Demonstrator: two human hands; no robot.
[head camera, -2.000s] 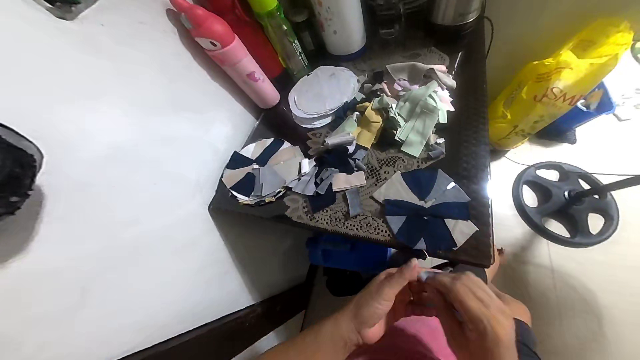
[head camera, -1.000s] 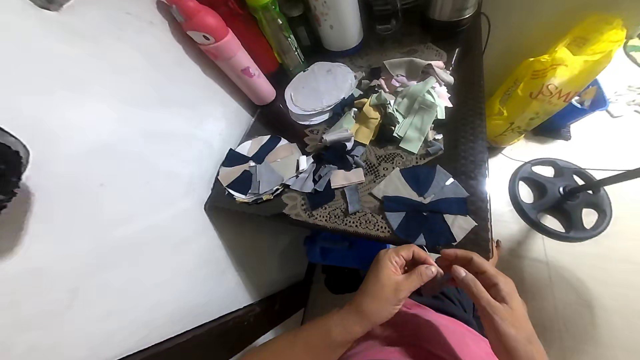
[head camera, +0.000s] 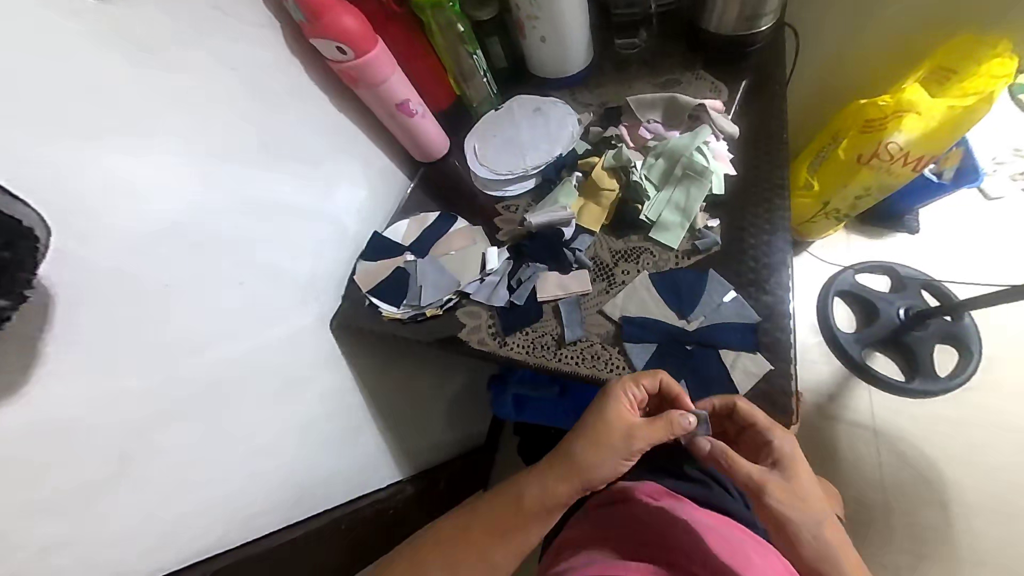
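Note:
My left hand (head camera: 628, 428) and my right hand (head camera: 752, 448) meet over my lap, just off the table's front edge. Between their thumbs and fingertips they pinch a small grey fabric piece (head camera: 702, 424). Just beyond them a round patchwork of navy, grey and beige cloth (head camera: 690, 330) lies at the table's corner. To its left is a stack of similar patchwork rounds (head camera: 424, 260), with small grey and navy scraps (head camera: 524, 272) beside it. Farther back are a pile of green, yellow and pink fabric scraps (head camera: 676, 180) and a stack of white oval pieces (head camera: 524, 136).
The dark table (head camera: 764, 224) bears a lace cloth (head camera: 552, 350). A pink bottle (head camera: 392, 104), a green bottle (head camera: 460, 52), a white flask (head camera: 554, 36) and a metal vessel (head camera: 738, 16) stand at its back. Right of it are a yellow plastic bag (head camera: 896, 136) and a round black base (head camera: 898, 330).
My hands were close together, were slightly apart one second ago, and are together again. The grey piece now shows between my fingertips. The fabric on the table has not plainly moved.

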